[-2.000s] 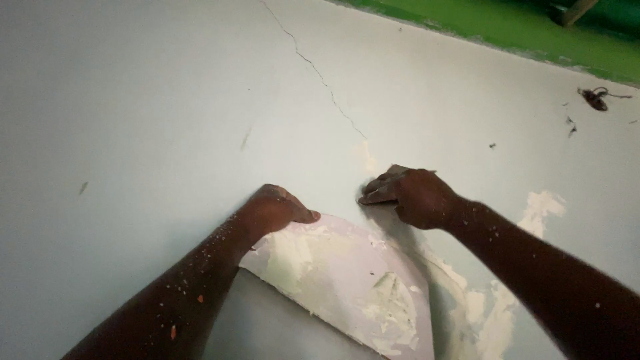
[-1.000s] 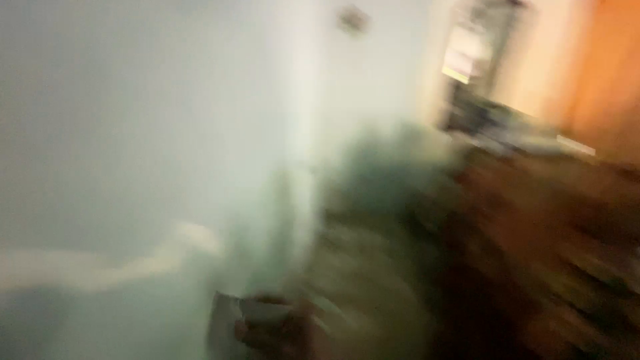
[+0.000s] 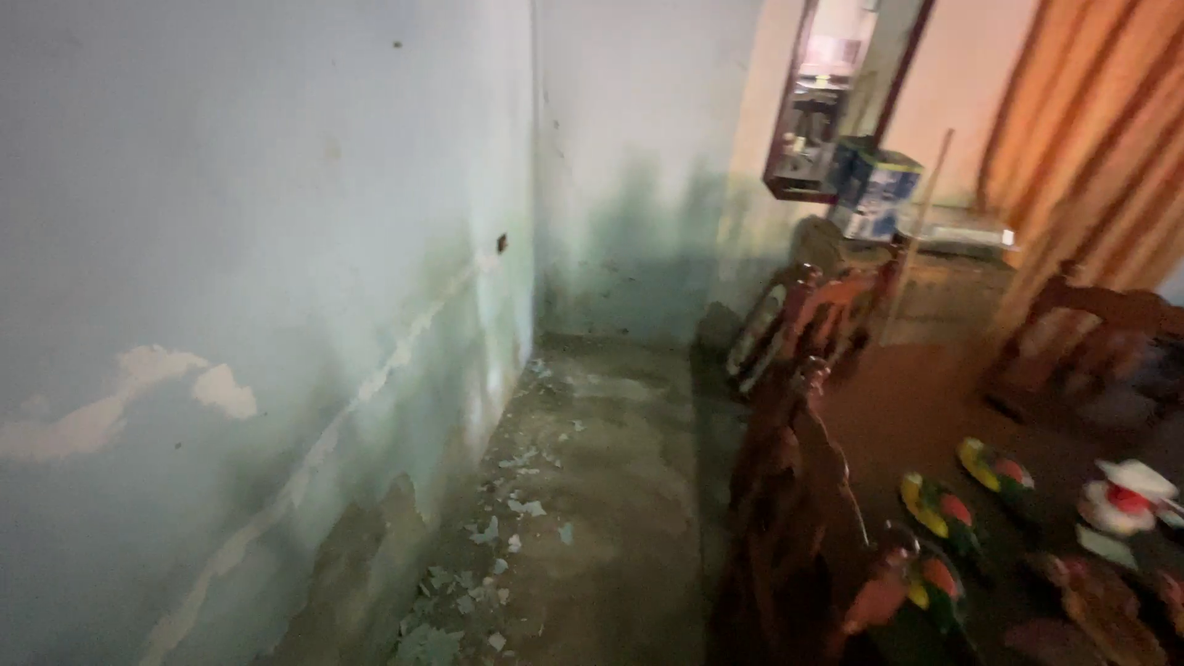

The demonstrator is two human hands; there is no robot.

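Neither of my hands shows in the head view, so what they hold cannot be seen. On the left stands a pale blue-grey wall (image 3: 277,185). A smeared filler patch (image 3: 225,390) lies on it, and a long pale filled line (image 3: 319,449) slants up along it to a small dark hole (image 3: 502,243) near the corner. Low on this wall the paint has come away around a bare, dark area (image 3: 356,555).
Paint flakes (image 3: 527,508) litter the concrete floor (image 3: 620,462) along the wall's foot. At the right stand a dark wooden table (image 3: 911,407) and carved wooden chairs (image 3: 832,301). Beyond are a box (image 3: 877,196), a framed mirror (image 3: 823,102) and an orange curtain (image 3: 1073,120).
The view has swung far right, from close to the wall to the room's corner. Both hands, a filler-smeared sheet and the cracked stretch of wall, seen two seconds ago, are out of view.
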